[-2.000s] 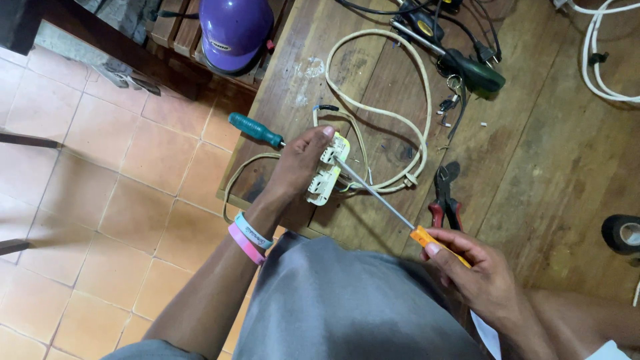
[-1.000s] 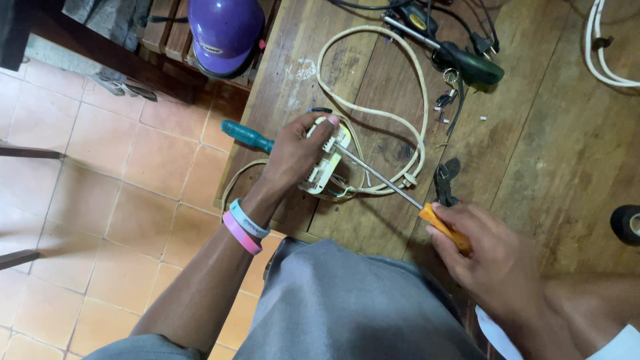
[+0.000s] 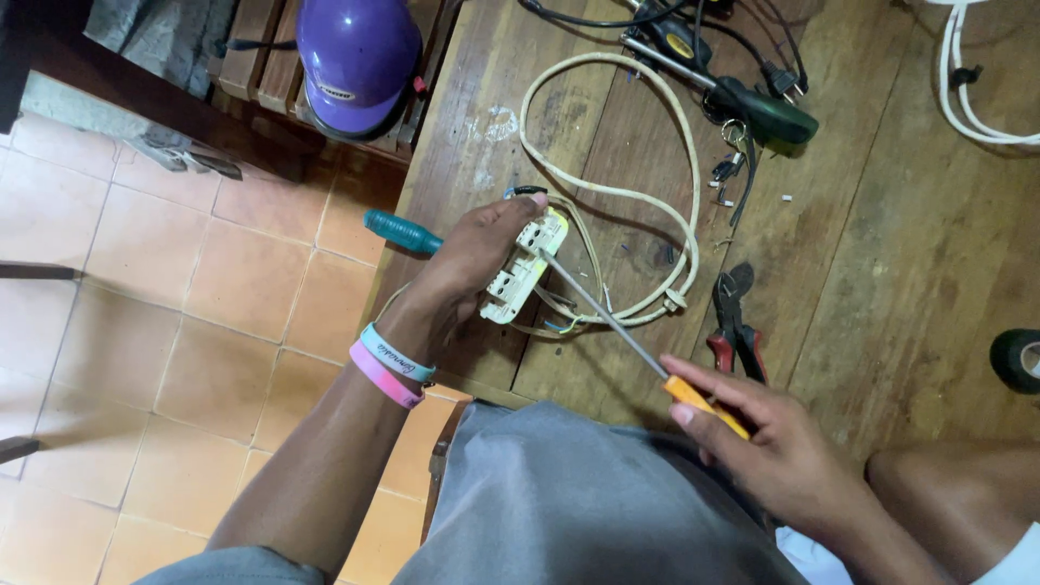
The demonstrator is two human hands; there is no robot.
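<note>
My left hand (image 3: 479,248) grips a white plastic electrical socket housing (image 3: 524,268) near the table's edge, its inner side facing up. A long screwdriver with an orange handle (image 3: 703,406) is in my right hand (image 3: 764,439), and its shaft slants up to the left, with the tip at the middle of the housing. Behind the housing lies a looped off-white cable (image 3: 691,162). Thin wires with bare and coloured ends (image 3: 565,327) show just below and right of the housing. A teal-handled screwdriver (image 3: 402,231) lies partly hidden behind my left hand.
Red-handled cutting pliers (image 3: 735,325) lie right of the cable. Farther back are a green-handled tool (image 3: 764,114), a black cord with a plug (image 3: 784,80) and keys (image 3: 734,134). Black tape (image 3: 1016,360) and a white cable (image 3: 951,89) are at right; a purple cap (image 3: 357,57) is at back left.
My right hand has shifted its hold on the orange handle, with the fingers now straighter along it. The screwdriver's tip remains at the housing in my left hand.
</note>
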